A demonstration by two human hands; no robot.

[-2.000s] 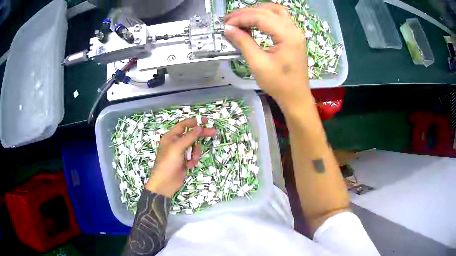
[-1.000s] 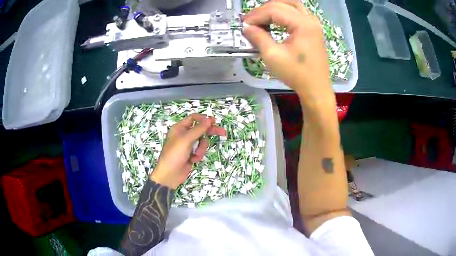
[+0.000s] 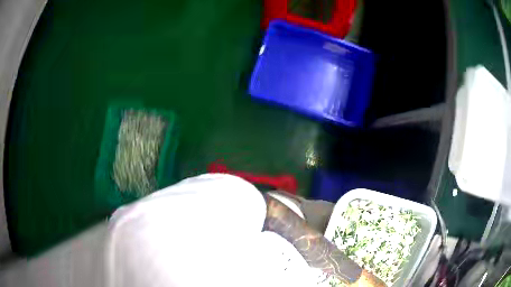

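The near parts bin (image 3: pixel 343 208), a translucent tub, is at the lower right. It is filled with small white-and-green wired parts (image 3: pixel 381 235), blurred together. My tattooed left forearm reaches over its lower left part. Only the wrist end of my left hand (image 3: pixel 368 279) shows at the bottom edge; its fingers are cut off, so what it holds is hidden. My right hand is out of the picture.
A blue crate (image 3: pixel 314 73) stands on the green floor, with a red crate (image 3: pixel 308 19) behind it. A green crate (image 3: pixel 103 162) with thin strands is at left. An empty-looking tub (image 3: pixel 482 132) lies on the bench at right. Blurred dark hoses (image 3: pixel 462 258) are at lower right.
The view has swung left and away from the machine. The near bin now sits lower right. My right hand and the fixture have left the picture, and my left hand is mostly cut off.
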